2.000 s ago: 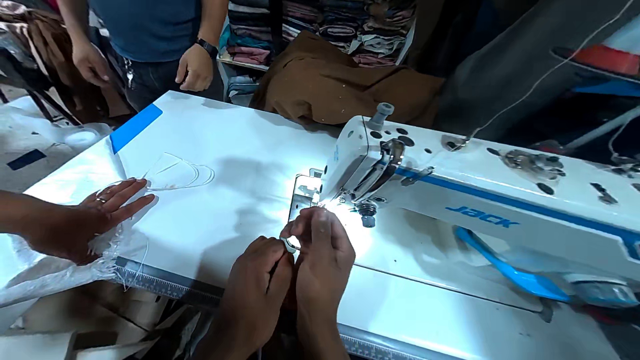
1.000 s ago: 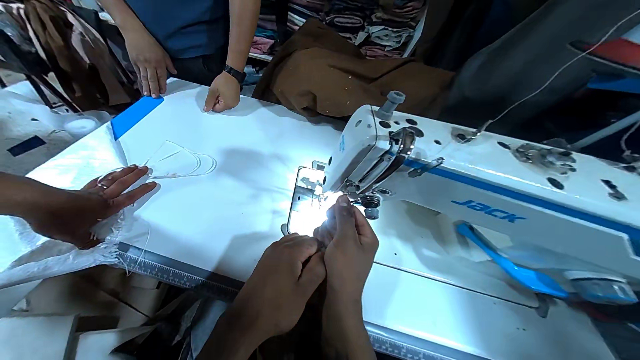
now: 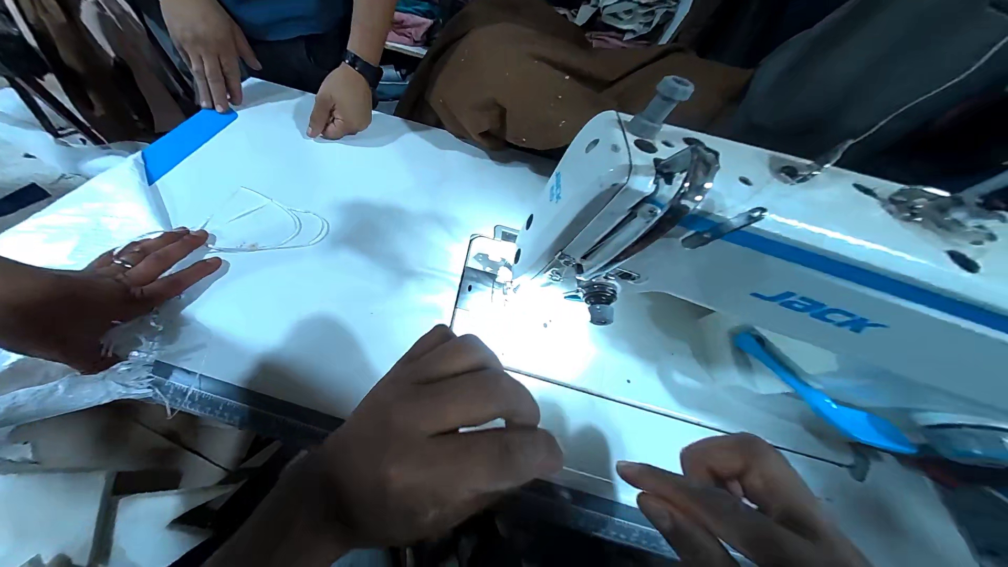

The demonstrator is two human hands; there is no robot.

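My left hand (image 3: pixel 449 433) is curled over the front edge of the white sewing table (image 3: pixel 425 181), just below the lit needle area of a white Jack sewing machine (image 3: pixel 787 283). Whether its fingers pinch something small is hidden. To the right, my right hand (image 3: pixel 748 496) hovers at the table's front edge, thumb and fingers apart, with nothing visible between them. The machine's presser foot area (image 3: pixel 504 291) is washed out by its lamp. A loop of thin white thread (image 3: pixel 295 228) lies on the table at the left.
Another person's hand (image 3: pixel 150 272) lies flat at the left, beside frayed white fabric (image 3: pixel 87 390). A second person's fist (image 3: pixel 344 106) and open hand (image 3: pixel 209 59) rest at the far edge, near a blue strip (image 3: pixel 189 146). Brown cloth (image 3: pixel 520 87) is piled behind; a blue-handled tool (image 3: pixel 827 402) lies under the arm.
My hands were together at the needle area; now they are apart, my right hand farther right and nearer the front edge. The standing person's hands have come onto the table since the earliest frame.
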